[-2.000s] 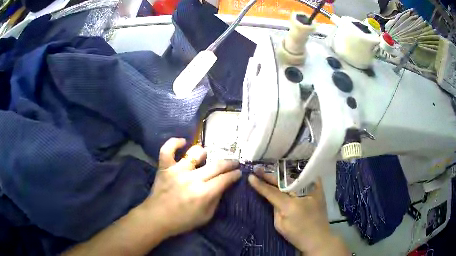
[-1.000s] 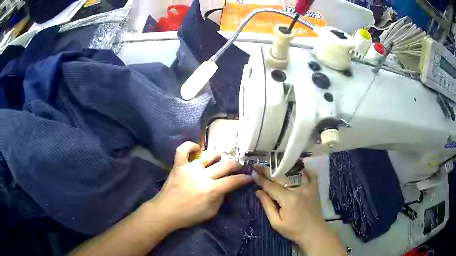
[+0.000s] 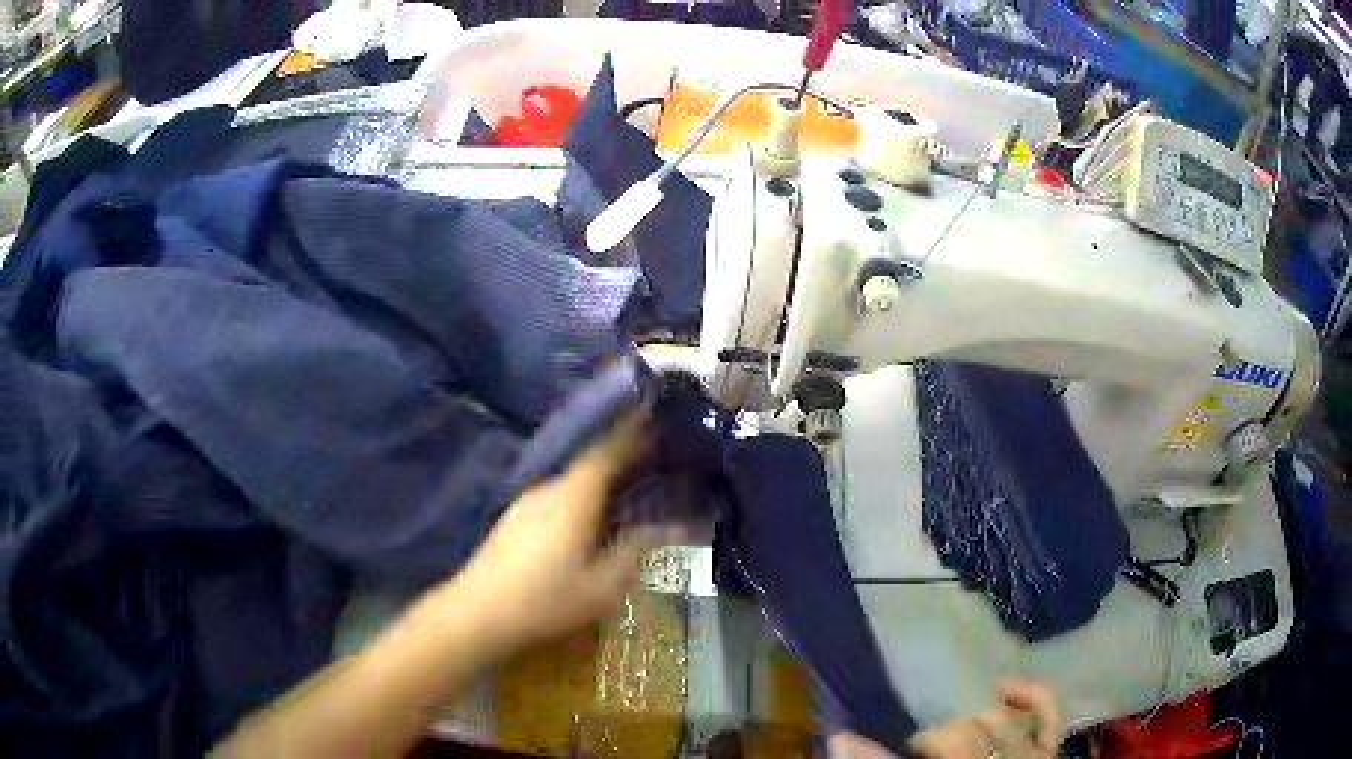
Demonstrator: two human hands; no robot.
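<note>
My left hand [image 3: 556, 541], blurred, grips the navy ribbed garment [image 3: 371, 400] just left of the needle area, with a fold raised above its fingers. My right hand [image 3: 986, 730], cut off by the bottom edge, holds the lower end of a dark navy band piece [image 3: 808, 571]. The band runs from under the white sewing machine's head [image 3: 756, 282] toward the lower right. The cloth hides the needle and presser foot. The garment is heaped across the left side.
A stack of cut bands [image 3: 1016, 497] with frayed edges lies under the machine arm. A lamp [image 3: 624, 217] hangs left of the head. Taped yellow-orange sheets [image 3: 571, 690] show on the bed. A white tray [image 3: 949, 92] with red and orange items stands behind. A small black item [image 3: 1151, 581] lies right.
My left hand has lifted cloth beside the needle. My right hand has moved away to the lower right with the band's end. The view has shifted, showing more of the machine and bed.
</note>
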